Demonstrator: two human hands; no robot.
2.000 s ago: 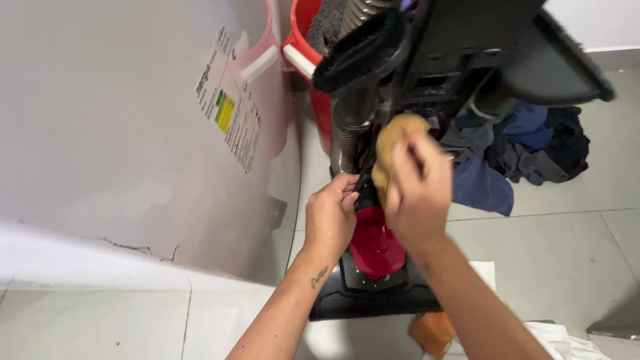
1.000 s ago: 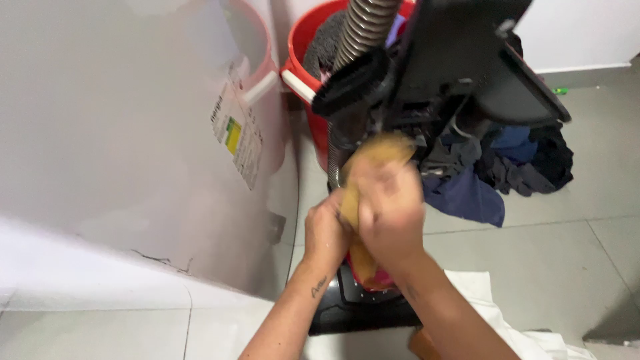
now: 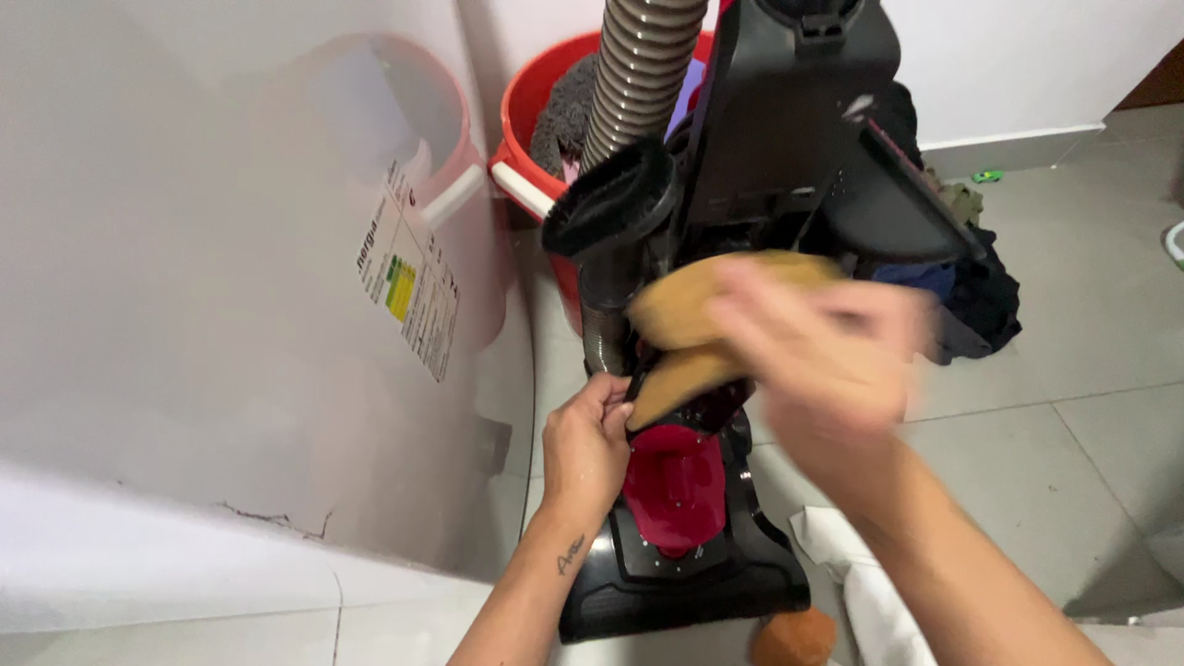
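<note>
An upright vacuum cleaner (image 3: 680, 592) with a black floor head, a red lower part and a ribbed grey hose (image 3: 645, 79) stands before me. My left hand (image 3: 587, 444) pinches a black part at the left of its lower body. In my right hand (image 3: 823, 342), blurred by motion, is a yellow-brown cloth (image 3: 703, 305), folded and spread over the middle of the vacuum. An oval black brush attachment (image 3: 610, 199) sits above my left hand. To the right a black flared part (image 3: 888, 203) sticks out. The cloth and my right hand hide part of the body.
A glossy white appliance (image 3: 231, 324) bearing a label fills the left. Behind the vacuum stands a red bucket (image 3: 527, 102) with grey fabric inside. Dark clothes (image 3: 985, 296) lie on the tiles at right; a white cloth (image 3: 879, 601) and an orange-brown object (image 3: 794, 638) lie by the floor head.
My right hand has moved up and to the right with the cloth, uncovering the red lower part that it largely hid a second ago. My left hand stays at the vacuum's left side.
</note>
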